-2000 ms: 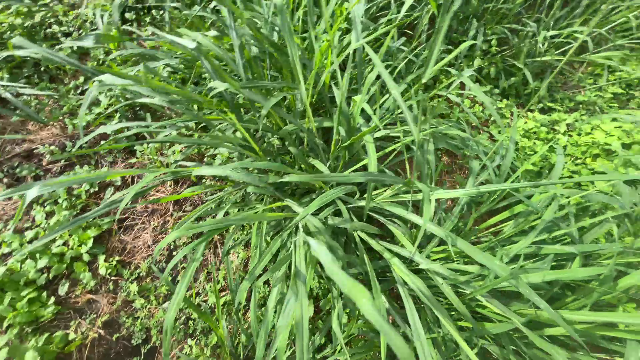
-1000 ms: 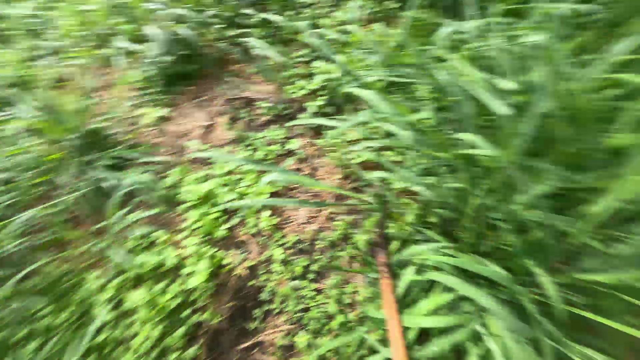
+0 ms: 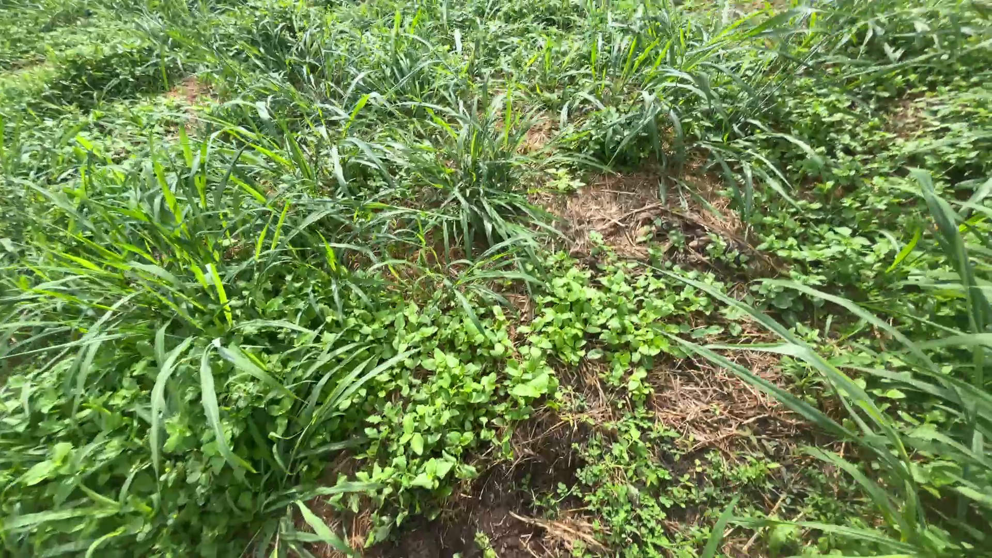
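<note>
Neither my left hand nor my right hand shows in the head view, and no tool is visible. A tuft of long-bladed grass (image 3: 477, 178) grows a little above the middle. Low broad-leaved weeds (image 3: 457, 387) cover the ground at the centre and lower left. At the right edge, long grass blades (image 3: 845, 387) arch in towards the middle. Dark bare soil (image 3: 496, 504) shows at the bottom centre.
Dry straw (image 3: 620, 209) lies on the ground right of the centre tuft, with more dry straw (image 3: 713, 395) lower down. Thick grass (image 3: 186, 225) stands on the left, and more clumps (image 3: 659, 101) grow further back.
The view has swung from the large grass clump to lower weeds and straw. A brown wooden shaft at the bottom one second ago is out of view now.
</note>
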